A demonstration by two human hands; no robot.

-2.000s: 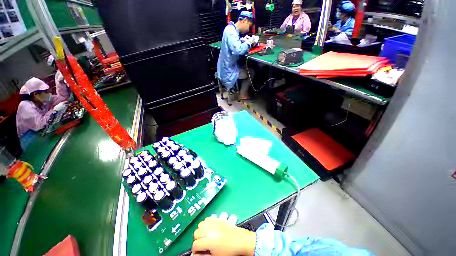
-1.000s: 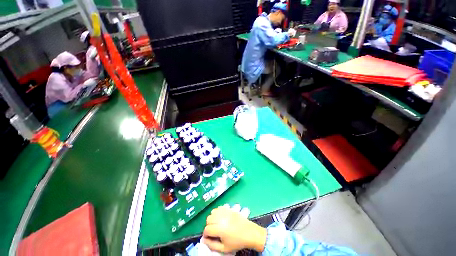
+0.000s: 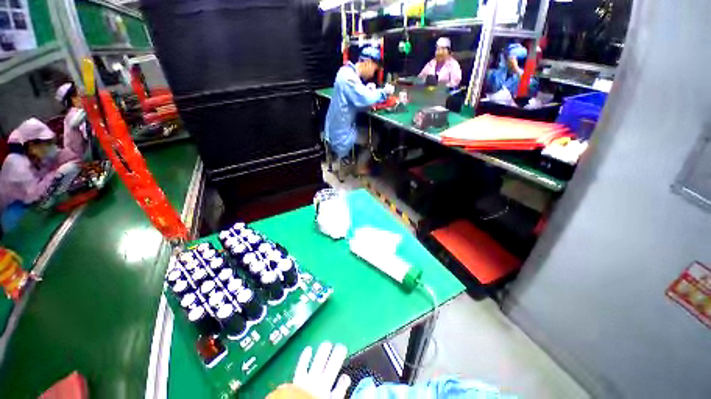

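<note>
A green circuit board lies on the green side bench, filled with black capacitors with white tops. A copper-brown block sits at its near left corner. My left hand, in a white glove, is at the bench's near edge beside the board, fingers spread and empty. My right hand, bare, shows only as a strip at the bottom edge, against the gloved hand; its fingers are hidden. A white tube with a green end and a crinkled clear bag or cup lie behind.
A long green line surface runs along the left, with a red wrapped post beside the bench. A thin hose hangs over the bench's right edge. People in smocks work at the far bench and far left. A grey wall stands right.
The view has shifted. My gloved left hand now shows with its fingers spread, where before the bare right hand covered most of it. The bare hand has moved down and left, mostly out of frame.
</note>
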